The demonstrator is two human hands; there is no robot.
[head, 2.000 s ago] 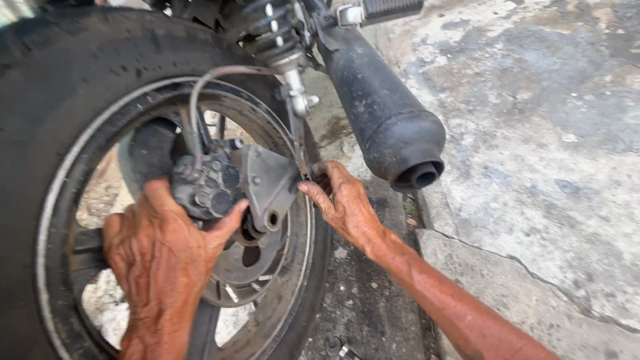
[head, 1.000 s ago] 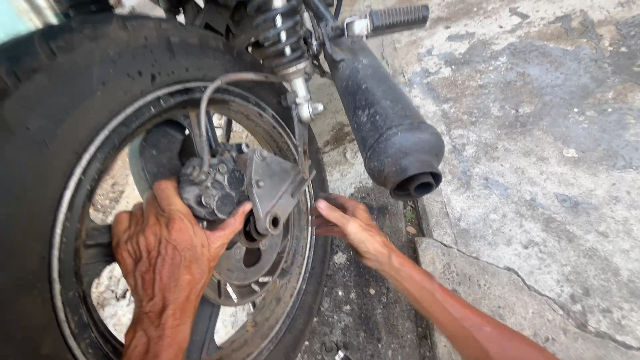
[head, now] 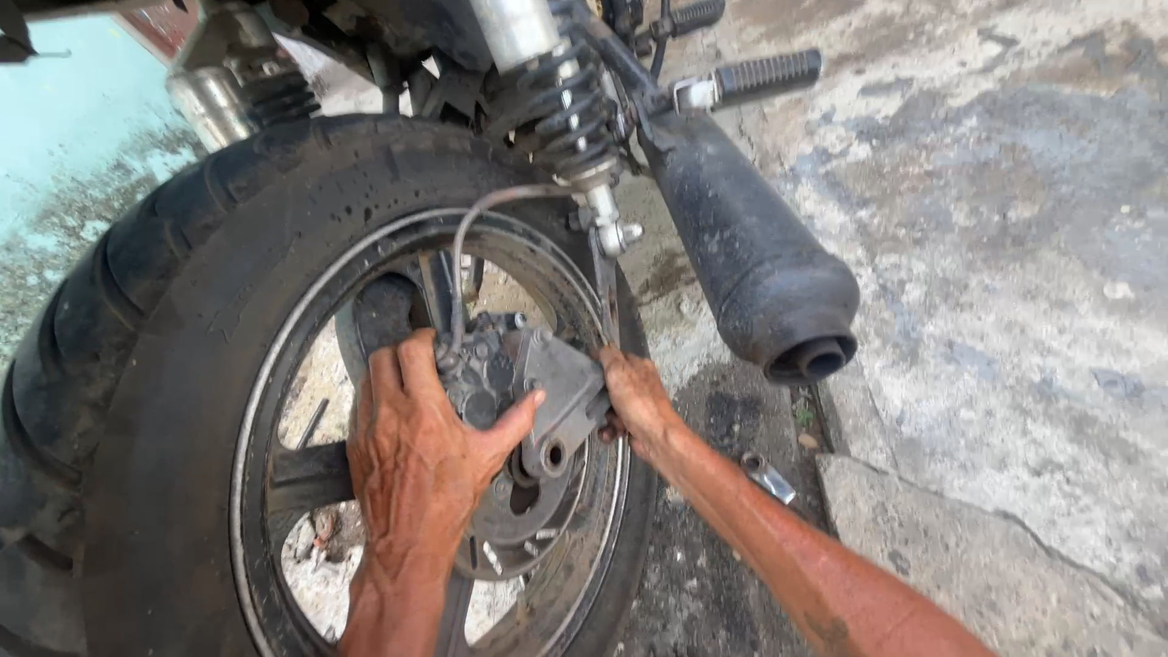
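Observation:
A motorcycle's rear wheel (head: 310, 493) fills the left and middle of the view. My left hand (head: 420, 438) grips the brake caliper (head: 479, 365), its thumb lying on the grey metal caliper bracket (head: 557, 383). The bracket has a round hole at its lower end and stands in front of the brake disc (head: 520, 520). My right hand (head: 634, 397) is at the bracket's right edge, fingers curled and partly hidden behind it; whether it grips the bracket or the metal arm (head: 607, 283) above cannot be told. A brake hose (head: 461, 265) curves up from the caliper.
The coil-spring shock absorber (head: 570, 109) comes down above the wheel. To the right hang the black exhaust muffler (head: 757, 255) and a ribbed footpeg (head: 766, 78). A metal socket-like piece (head: 769, 478) lies on the dark ground beside a cracked concrete slab (head: 967, 547).
My right hand has moved from just right of the wheel rim back to the bracket's edge. My left hand stays on the caliper.

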